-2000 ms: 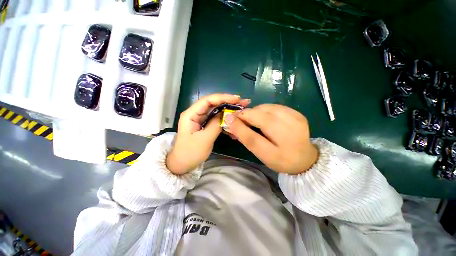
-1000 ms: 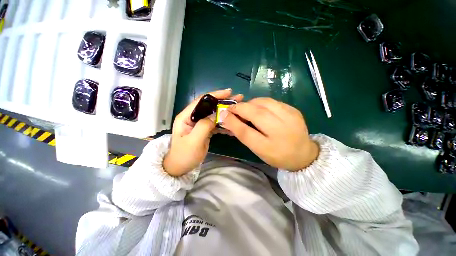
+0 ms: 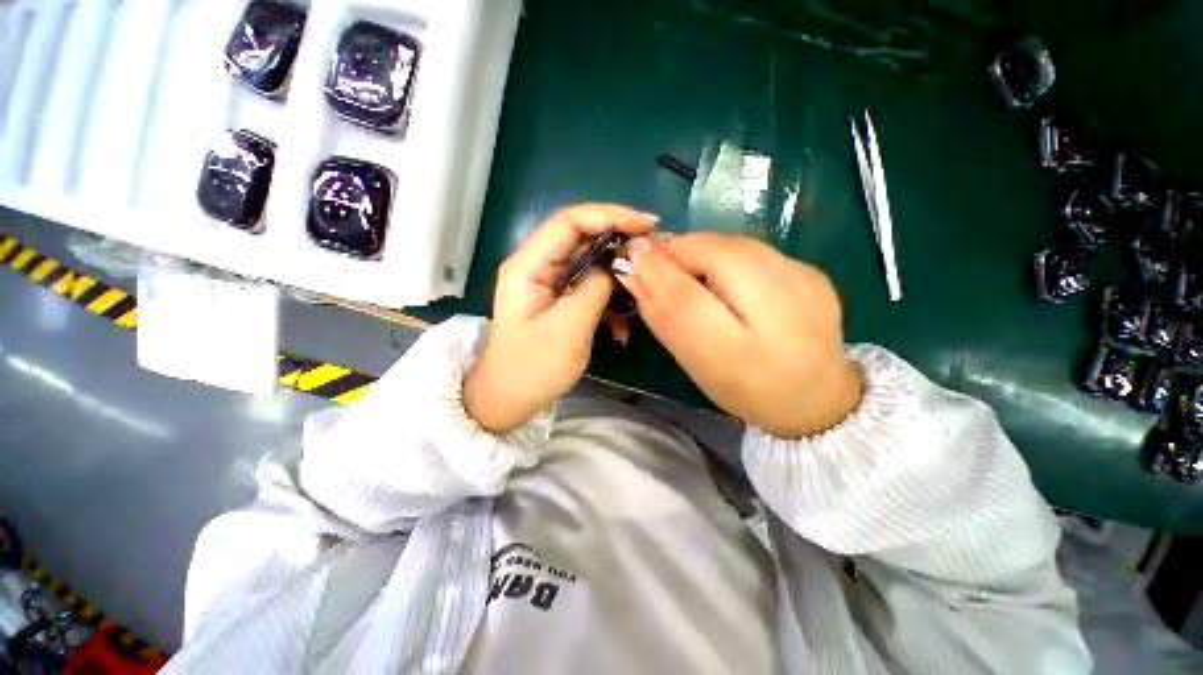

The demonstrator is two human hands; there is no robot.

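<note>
A dark housing [image 3: 590,263] is held between my two hands above the mat's near edge, mostly hidden by my fingers. My left hand [image 3: 544,317] grips it from the left. My right hand [image 3: 752,323] has its thumb and fingertips pinched at the housing's right side, on a small pale and yellowish bit of the battery [image 3: 624,263]. Most of the battery is hidden, so how it sits in the housing cannot be told.
The white blister tray [image 3: 455,158] at left holds glossy black units [image 3: 351,207]. Tweezers [image 3: 876,208], a small black part [image 3: 676,166] and shiny clear film [image 3: 739,185] lie on the green mat [image 3: 594,119]. Many black housings [image 3: 1062,272] lie at right. A whitish box [image 3: 207,327] is low left.
The housing has turned from showing its glossy black face to nearly edge-on. Less yellow of the battery shows. The surroundings have shifted in view. Both hands keep hold.
</note>
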